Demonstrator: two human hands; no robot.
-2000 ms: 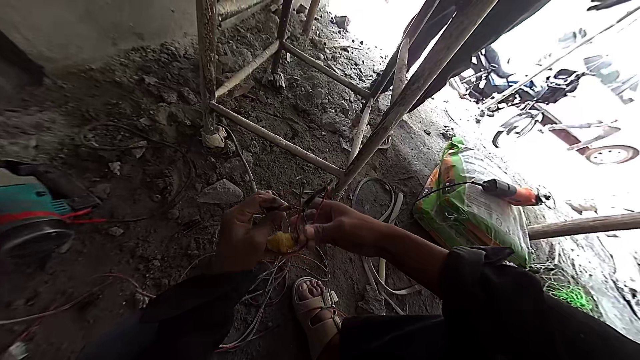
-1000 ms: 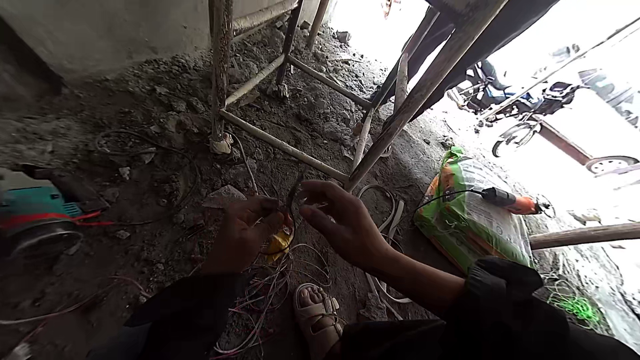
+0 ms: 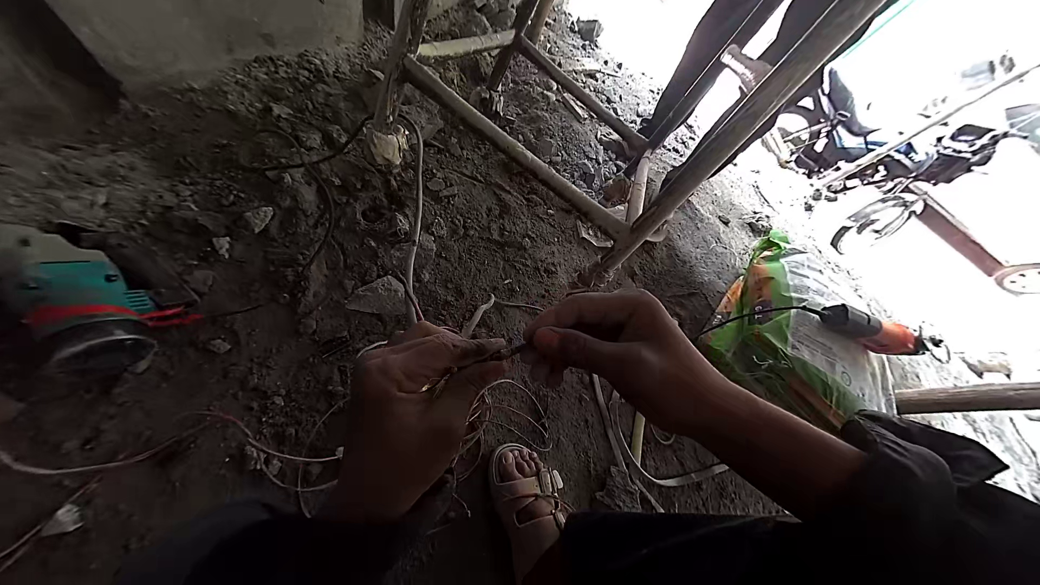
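Observation:
My left hand [image 3: 418, 402] pinches a thin dark wire end [image 3: 512, 353] between thumb and forefinger, and something yellow [image 3: 439, 380] shows in its grip. Close on its right, the fingertips of my right hand [image 3: 613, 349] are closed on the other side of the same dark piece. A grey cable [image 3: 417, 219] comes down from the foot of the frame to my left hand. Loose thin wires [image 3: 516, 406] hang and loop below both hands. Whether the dark piece is bare wire or tape I cannot tell.
A metal-pole frame [image 3: 520, 154] stands ahead, with a person's legs [image 3: 707, 73] behind it. A teal power tool [image 3: 85, 292] lies left. At right, an orange-and-black power tool [image 3: 873, 329] rests on a green-and-white sack [image 3: 821, 357]. Rubble, wires and my sandalled foot [image 3: 526, 496] are below.
My hands have stayed close together at the wires. The yellow thing, plain below my fingers earlier, is now mostly covered by my left hand. The view has shifted somewhat.

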